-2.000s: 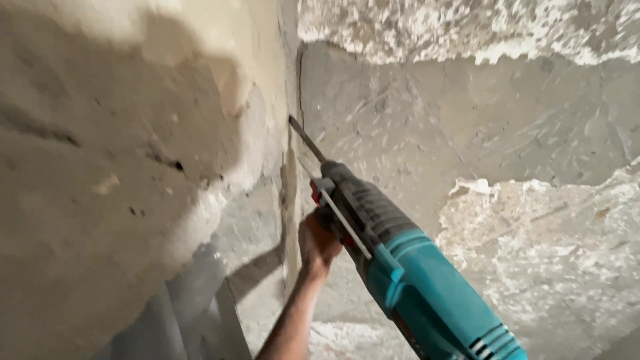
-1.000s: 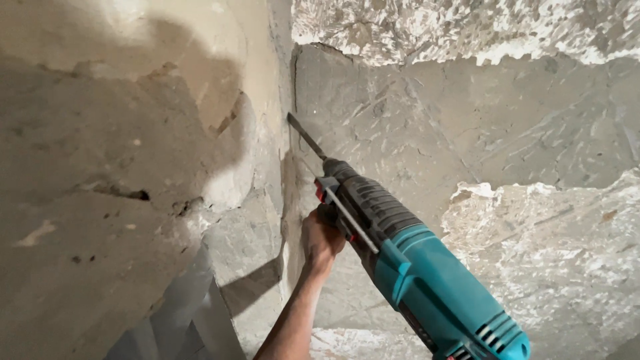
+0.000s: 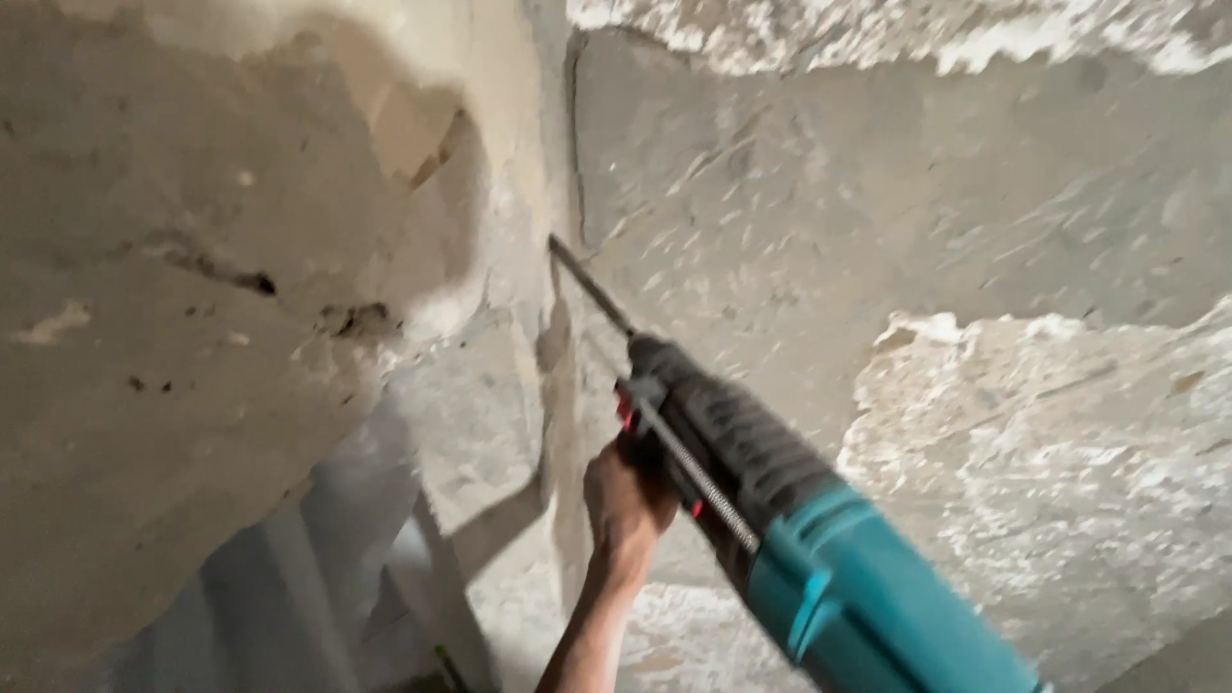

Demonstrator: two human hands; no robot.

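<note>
A teal and black rotary hammer [image 3: 828, 520] slants across the view from the lower right, somewhat blurred. Its steel bit [image 3: 592, 286] points up and left, the tip at the corner seam where two rough wall surfaces meet. My left hand [image 3: 626, 491] is closed around the side handle under the front of the tool. A metal depth rod [image 3: 698, 476] runs along the tool's side. The rear handle lies beyond the lower edge of the view, and my right hand cannot be seen.
A rough plastered surface [image 3: 192, 385] with holes and a dark shadow fills the left. At the right, a grey concrete surface [image 3: 914, 192] has patches of flaked white coating [image 3: 1049, 452]. Grey sheeting [image 3: 279, 587] hangs at lower left.
The rotary hammer and my left hand stay at the corner seam, with the bit tip slightly lower against the crack on the right. The hand keeps its hold. The view has shifted a little.
</note>
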